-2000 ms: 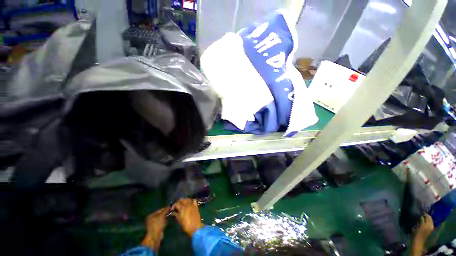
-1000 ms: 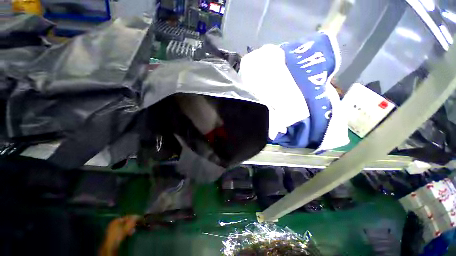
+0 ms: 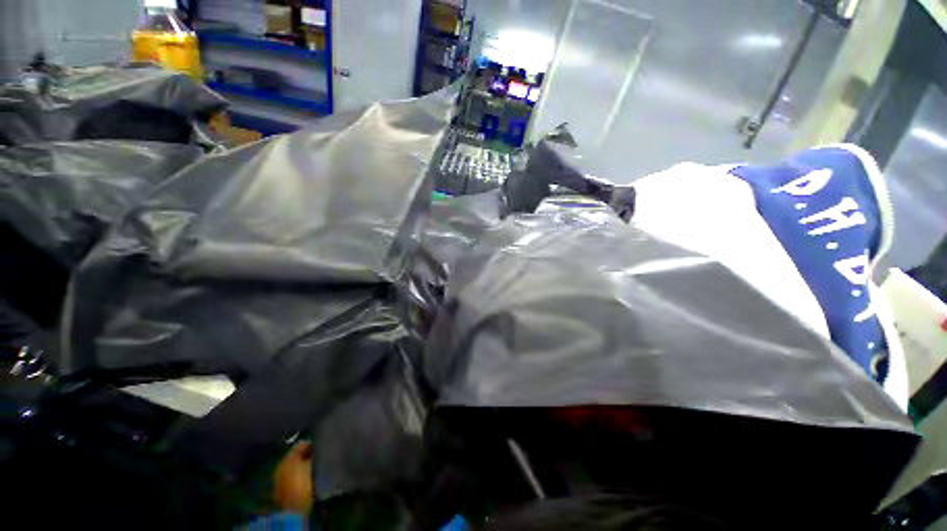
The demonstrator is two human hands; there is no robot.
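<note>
A large grey-black plastic bag (image 3: 633,322) fills the centre and right, its wide dark mouth facing me; something reddish shows faintly inside. Another large bag (image 3: 260,233) lies beside it on the left, its loose edge hanging down. My left hand (image 3: 295,479) is at the bottom, below the left bag and beside its hanging plastic; its fingertips are hard to make out. Of my right arm only a scrap of blue sleeve shows at the bottom edge; the hand is hidden. Small packets cannot be made out in the dark area at lower left.
A blue-and-white cloth (image 3: 820,233) with white lettering lies behind the bag at right, with a white box (image 3: 919,322) beyond it. More black bags (image 3: 114,114) are at far left. A yellow container (image 3: 166,52) and blue racks (image 3: 265,95) stand behind. A pale shelf edge (image 3: 187,394) shows at lower left.
The view has swung left and closer to the large bags, which now cover the row of packets. The silvery heap and slanting upright have left view. My right sleeve has appeared at the bottom edge.
</note>
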